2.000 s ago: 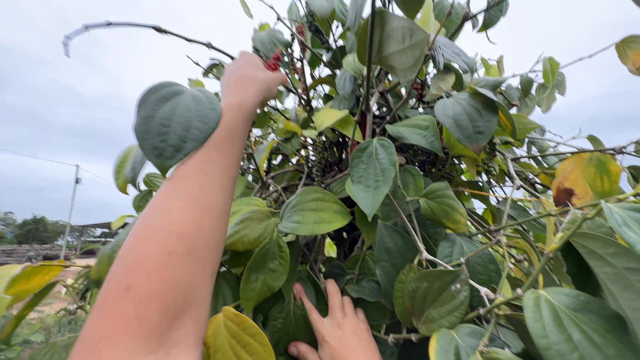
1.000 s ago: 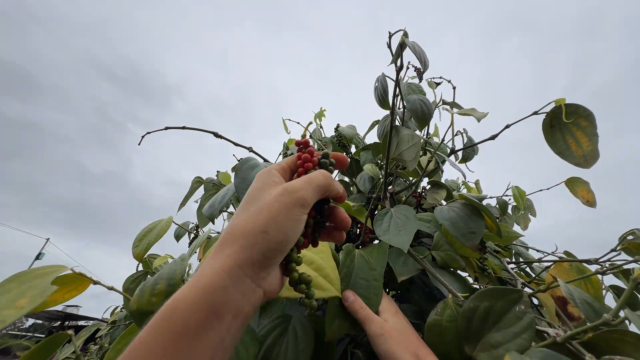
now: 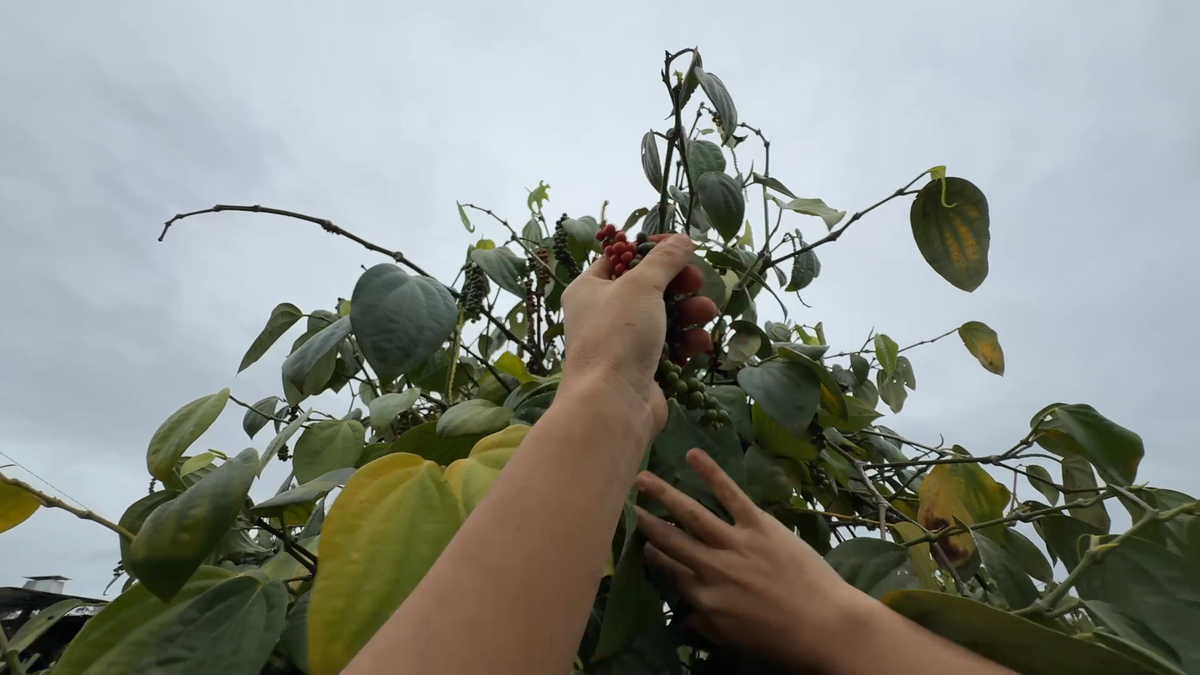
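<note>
My left hand (image 3: 623,314) is raised in the upper middle of the pepper vine, its fingers closed around pepper spikes. Red peppercorns (image 3: 619,249) show above the thumb, and a string of green peppercorns (image 3: 691,392) hangs out below the fingers. Lower and to the right, my right hand (image 3: 741,553) rests against the dark leaves with its fingers spread and nothing seen in it; its thumb is hidden. More dark green pepper spikes (image 3: 475,289) hang among the leaves left of my left hand.
A bare stem (image 3: 323,223) arches out to the upper left. A large yellow leaf (image 3: 384,553) lies beside my left forearm. Thin branches (image 3: 994,459) and leaves spread at the right. A dark roof edge (image 3: 42,600) shows at the lower left.
The view has tilted up since the oldest frame. My left hand, at red berries then, holds spikes in the two later frames. My right hand's fingers show more fully than one second ago.
</note>
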